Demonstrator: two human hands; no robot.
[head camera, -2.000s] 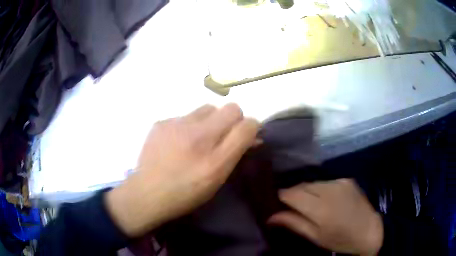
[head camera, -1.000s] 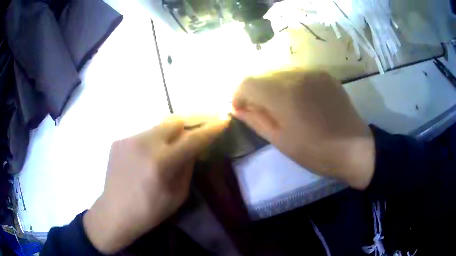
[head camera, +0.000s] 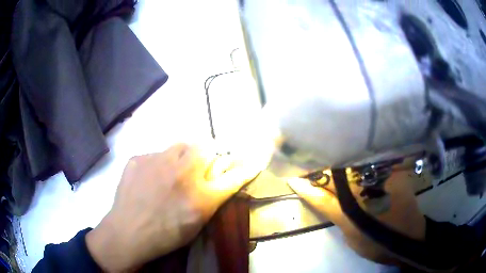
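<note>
A maroon and grey garment (head camera: 232, 234) runs from the bright needle area down over the table's front edge. My left hand (head camera: 170, 197) presses and pinches its upper end beside the needle area; glare hides the fingertips. My right hand (head camera: 351, 213) is right of the needle area, partly behind the machine head and a dark bar. One finger points left to the lit plate; whether it grips anything cannot be told. The white sewing machine head (head camera: 325, 90) covers the upper right. The needle and presser foot are lost in glare.
Grey cloth (head camera: 120, 69) lies heaped on the white table (head camera: 184, 114) at the left. A yellowish bed plate (head camera: 290, 213) shows below the machine head. A dark curved bar (head camera: 362, 218) crosses in front of my right hand.
The view has shifted so the machine head fills the upper right. Both hands, together before, are now apart, with my right hand further right. The maroon cloth now lies under the lamp glow.
</note>
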